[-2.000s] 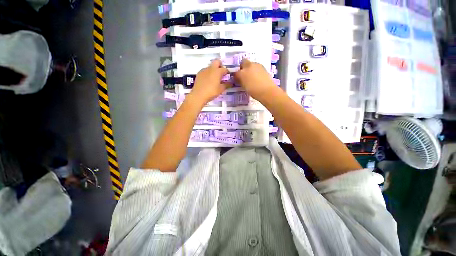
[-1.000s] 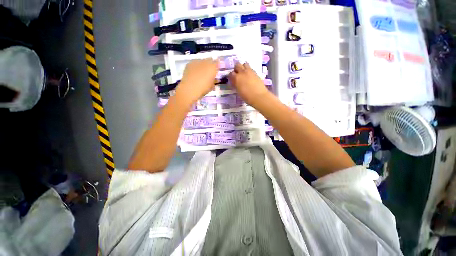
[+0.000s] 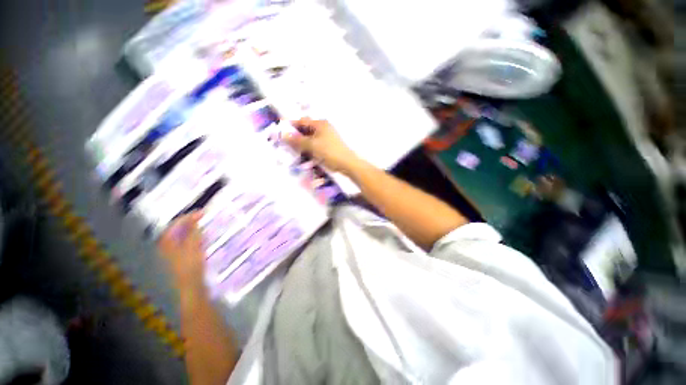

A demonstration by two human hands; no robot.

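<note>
The view is strongly blurred. A white compartment tray [image 3: 299, 219] lies tilted in the picture in front of me. Purple watches [image 3: 252, 225] lie in rows in its near part. A black watch [image 3: 174, 159] and a dark-blue watch [image 3: 218, 81] lie in slots farther up. My left hand [image 3: 183, 234] is at the tray's left edge; blur hides whether it holds anything. My right hand [image 3: 316, 141] is at the tray's right edge, with thumb and fingers close together near a small dark spot; I cannot tell if something is held.
A white watch-head tray [image 3: 376, 113] adjoins on the right. A white fan [image 3: 500, 69] stands beyond it. Small pale pieces [image 3: 468, 159] lie on the green mat [image 3: 489, 184] at the right. Yellow-black floor tape [image 3: 90, 248] runs along the left.
The view has turned and blurred, so the trays appear slanted. My hands have moved apart, from close together over the tray's middle to its left and right edges. More green mat shows.
</note>
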